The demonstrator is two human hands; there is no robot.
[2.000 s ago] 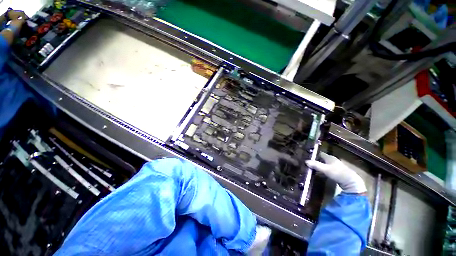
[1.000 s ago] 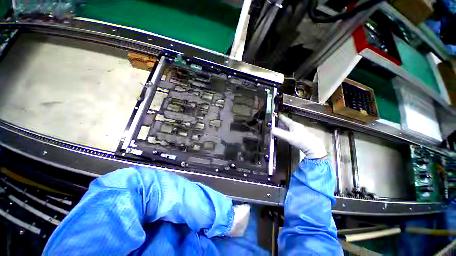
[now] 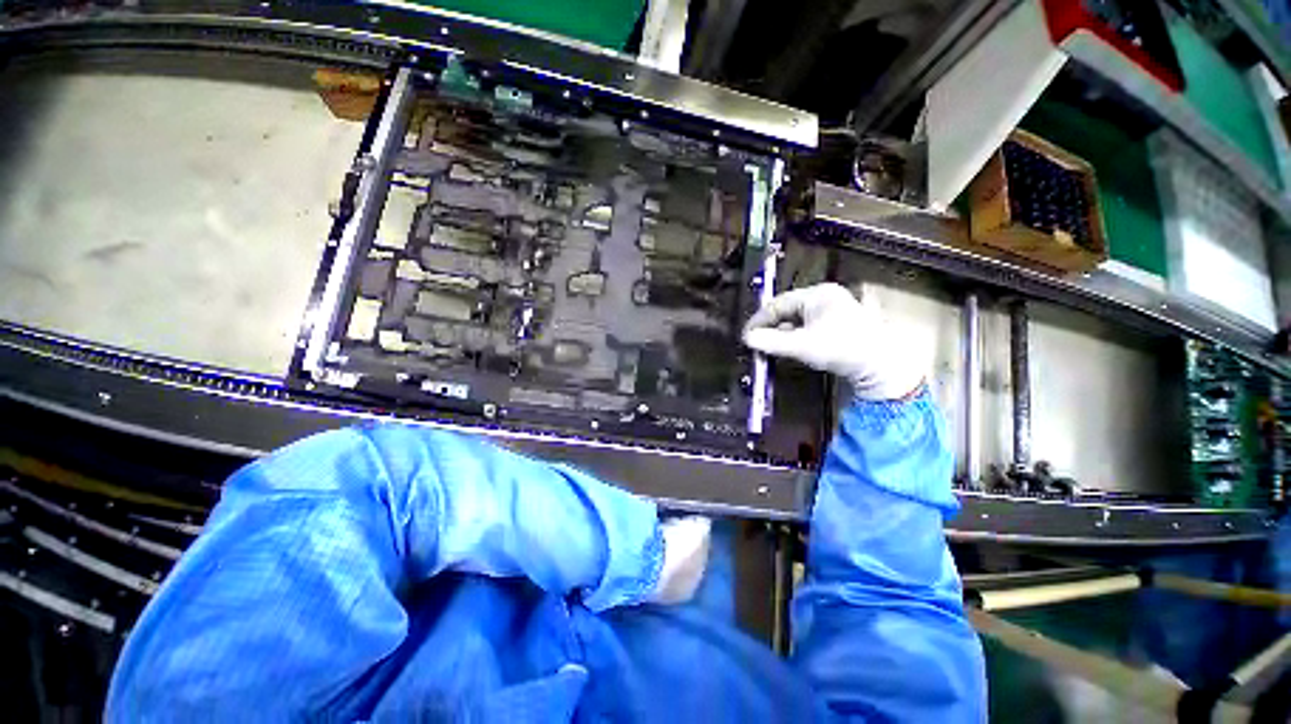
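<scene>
A dark wave solder pallet (image 3: 566, 269) with many irregular cutouts lies flat between the conveyor rails. No green board shows in it. Silvery bars run along its left and right sides. My right hand (image 3: 835, 340), in a white glove, is at the pallet's right side, its curled fingertips on the silvery bar. My left hand (image 3: 684, 556), also gloved, is in front of the near conveyor rail at the lower middle. It is mostly hidden by its blue sleeve, and its fingers do not show.
The conveyor's near rail (image 3: 623, 474) runs across in front of me. Its pale bed (image 3: 156, 212) shows left of the pallet. Two crossbars (image 3: 1019, 382) and green boards (image 3: 1225, 424) are at the right. A small carton of dark parts (image 3: 1041, 205) stands on the far shelf edge.
The view has swung right and down. My right hand's fingers are more curled at the pallet's right bar than before. The pallet has not visibly moved on the conveyor.
</scene>
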